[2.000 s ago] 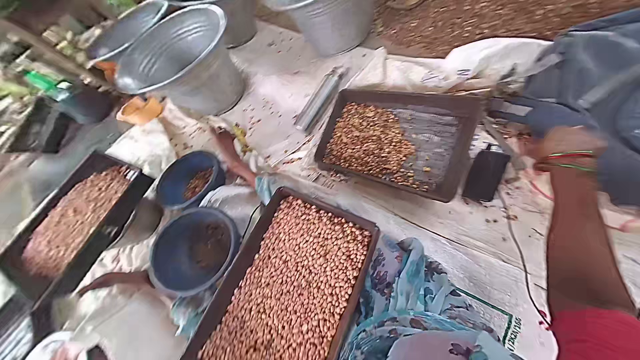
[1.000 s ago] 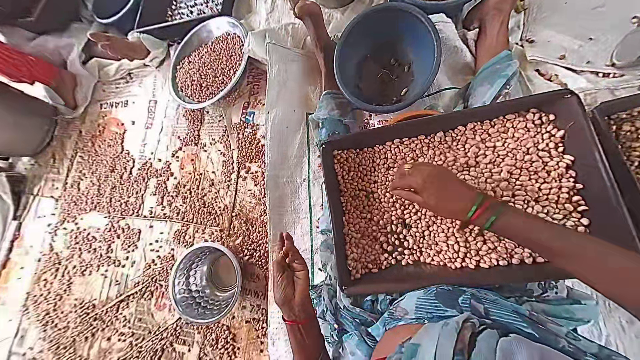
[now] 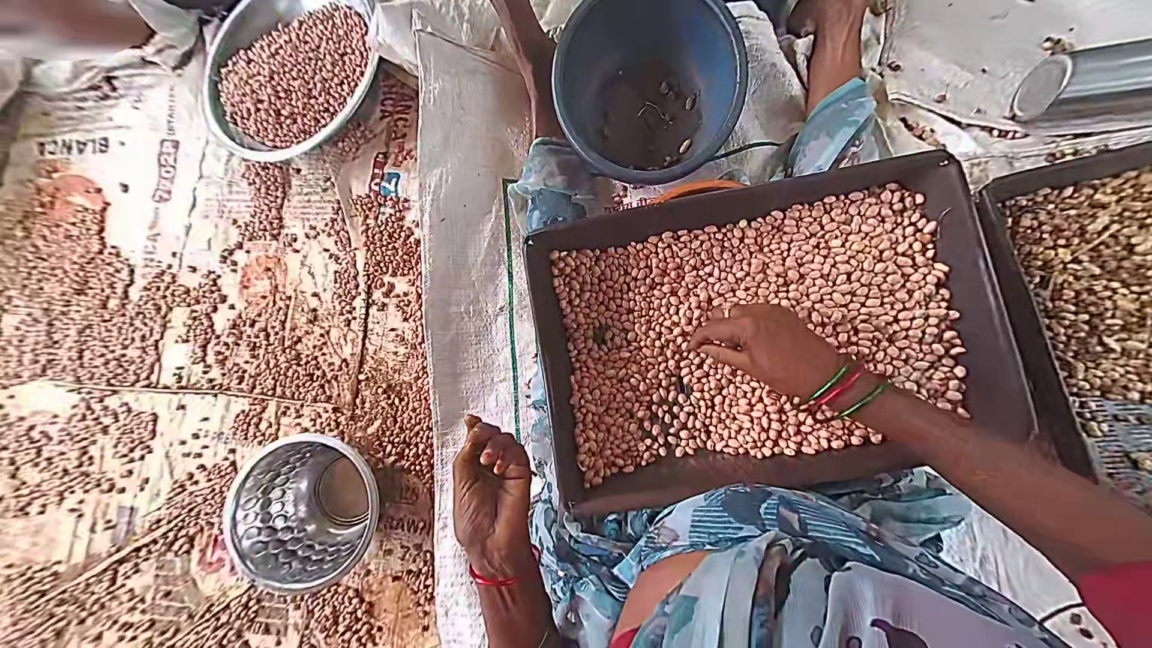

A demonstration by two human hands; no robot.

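A dark rectangular tray [image 3: 733, 193] full of pinkish shelled peanuts [image 3: 837, 270] rests over my lap. My right hand [image 3: 765, 346], with green and red bangles at the wrist, is on the peanuts near the middle of the tray, fingertips down among them; whether it grips any cannot be told. My left hand [image 3: 493, 490], with red bangles, is palm up left of the tray, over the edge of a white woven sack [image 3: 468, 225]. Its fingers are curled, and what lies between them, if anything, is too small to tell.
A blue plastic basin [image 3: 576, 90] with some debris stands beyond the tray. At upper left is a metal bowl [image 3: 216, 117] of peanuts; a metal tumbler [image 3: 301, 513] stands on peanut-strewn sacking. Another tray [image 3: 1026, 261] adjoins mine at right. A metal cylinder [image 3: 1080, 85] lies upper right.
The view has swung widely since the first frame. My right hand, seen away from the peanuts at first, is now among them. From one second ago, both hands look much the same.
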